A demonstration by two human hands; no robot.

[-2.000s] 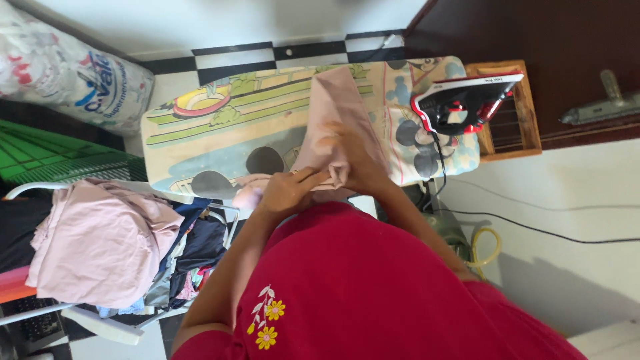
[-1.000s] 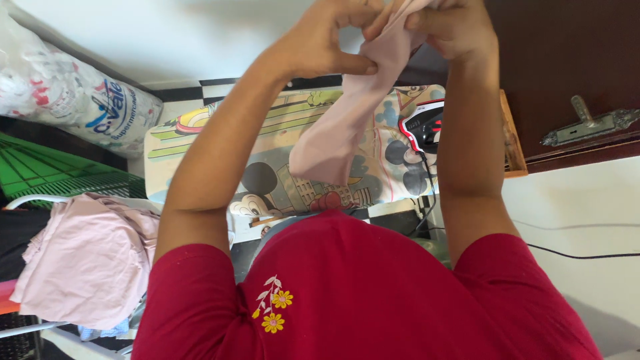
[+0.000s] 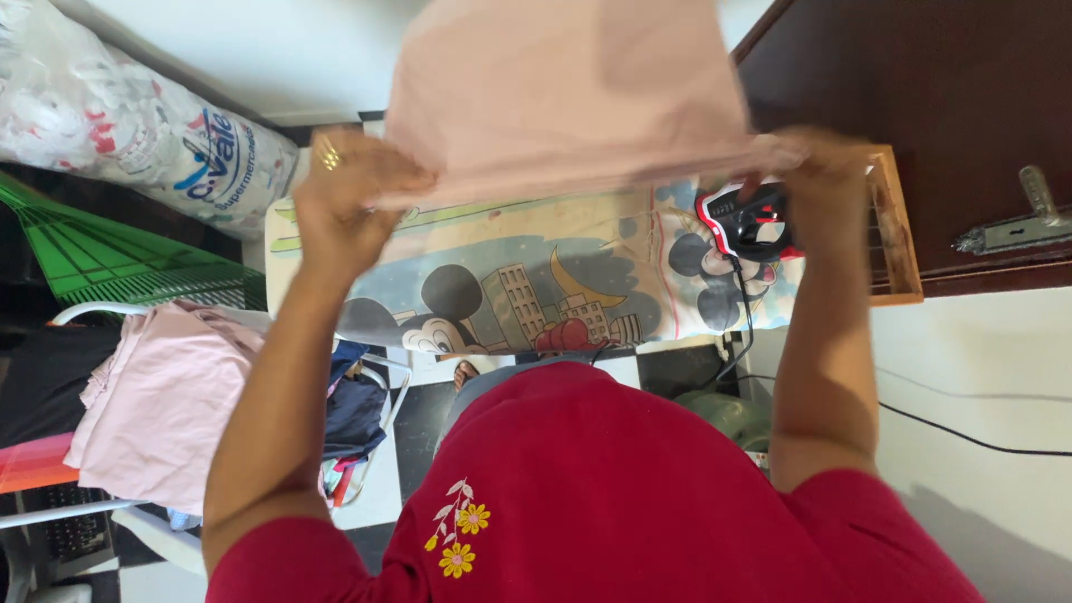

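Observation:
A light pink cloth (image 3: 569, 92) is stretched between my two hands above the ironing board, its upper part cut off by the top of the view. My left hand (image 3: 356, 188) grips one lower corner. At the opposite corner, my right hand (image 3: 816, 167), blurred, is closed on the fabric. Beneath lies the ironing board (image 3: 469, 276) with a cartoon-printed cover. A black and red clothes iron (image 3: 749, 222) rests at its right end, partly hidden behind my right hand, and its cord hangs off the near edge.
Folded pink cloth (image 3: 167, 394) and dark garments (image 3: 356, 414) lie on a white-framed rack at left. Behind them are a green plastic rake (image 3: 126, 251) and a large stuffed plastic bag (image 3: 159, 126). A wooden frame (image 3: 896, 226) and a dark door (image 3: 904, 92) stand at right.
The pink cloth lay on the board under my hands, then was lifted bunched between them. Now my hands are far apart and the cloth is spread open.

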